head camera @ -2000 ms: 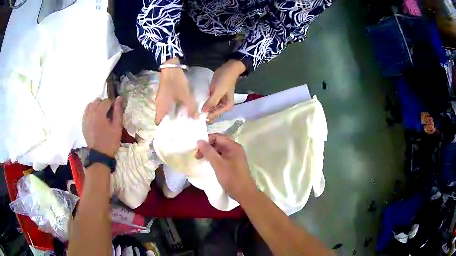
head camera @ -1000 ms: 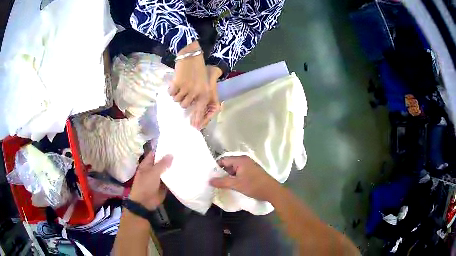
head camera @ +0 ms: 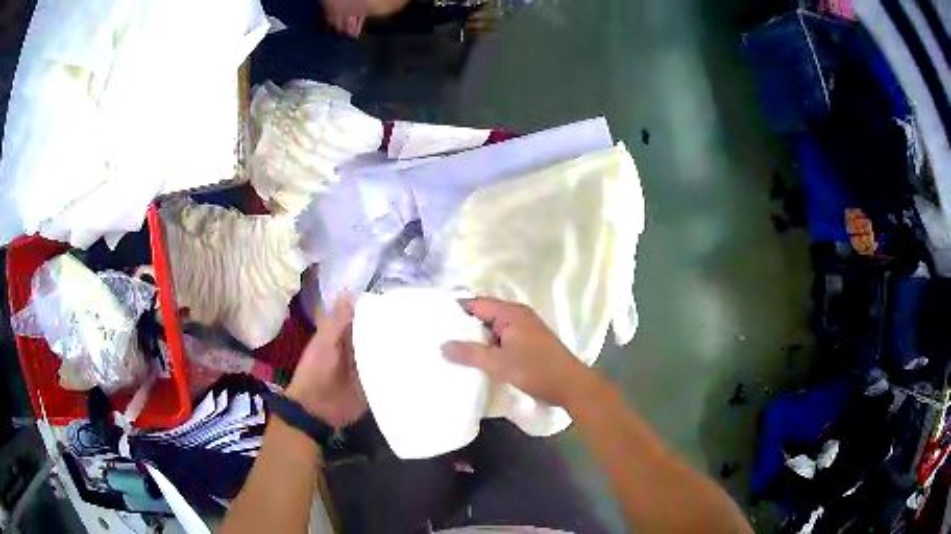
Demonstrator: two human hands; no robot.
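A white, part-sewn cloth piece (head camera: pixel 417 375) is held up between my two hands in the lower middle, its lower edge rounded. My left hand (head camera: pixel 332 370) holds its left edge, most of the fingers hidden behind the cloth. My right hand (head camera: pixel 513 349) pinches its upper right side between thumb and fingers. A cream cloth part hangs below my right hand. A shiny pale yellow-cream satin panel (head camera: pixel 537 240) lies just beyond, beside lilac-white cloth (head camera: pixel 365 224).
Gathered cream pieces (head camera: pixel 235 266) lie left of the lilac cloth. A red basket (head camera: pixel 172 323) holds a clear plastic bag (head camera: pixel 89 313). White cloth (head camera: pixel 136 115) covers the upper left. Part of a person's face (head camera: pixel 360 13) shows at the top. Dark blue items stand right of the green-grey aisle.
The other person's hands have let go of the white piece and left the view. My left hand has moved from the gathered pieces to the white piece, now nearer me and folded shorter.
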